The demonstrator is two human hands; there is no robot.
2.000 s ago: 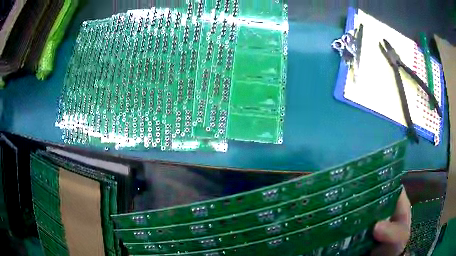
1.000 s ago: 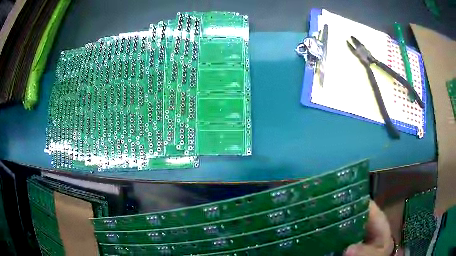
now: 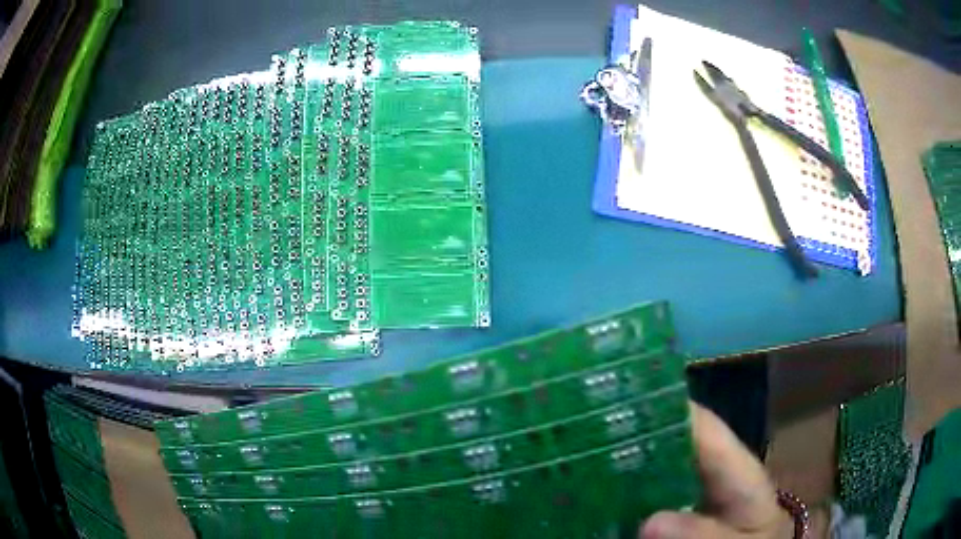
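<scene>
A fanned handful of green PCB panels (image 3: 464, 442) is held low in front of me, its panels overlapping in steps with rows of small pads. My right hand (image 3: 727, 479) grips its right end, thumb in front; a red beaded band is on the wrist. My left hand is not in view; the lower left of the handful runs to the picture's bottom edge. A fanned row of panels (image 3: 232, 221) lies on the blue-green mat, its last panel (image 3: 425, 211) fully visible at the right end.
Clipboard (image 3: 604, 174) with white record sheet (image 3: 674, 179), dark-handled cutters (image 3: 753, 126) and thin green stick (image 3: 827, 105). Brown sheet pile (image 3: 26, 116) with lime strip (image 3: 58, 137) at upper left. Panels with cardboard (image 3: 142, 479) at lower left. Cardboard (image 3: 922, 221) and panels (image 3: 873, 442) at right.
The held handful has moved left and tilted up, showing wider faces of the panels. The bench items have shifted left in view. More cardboard and panels show at right.
</scene>
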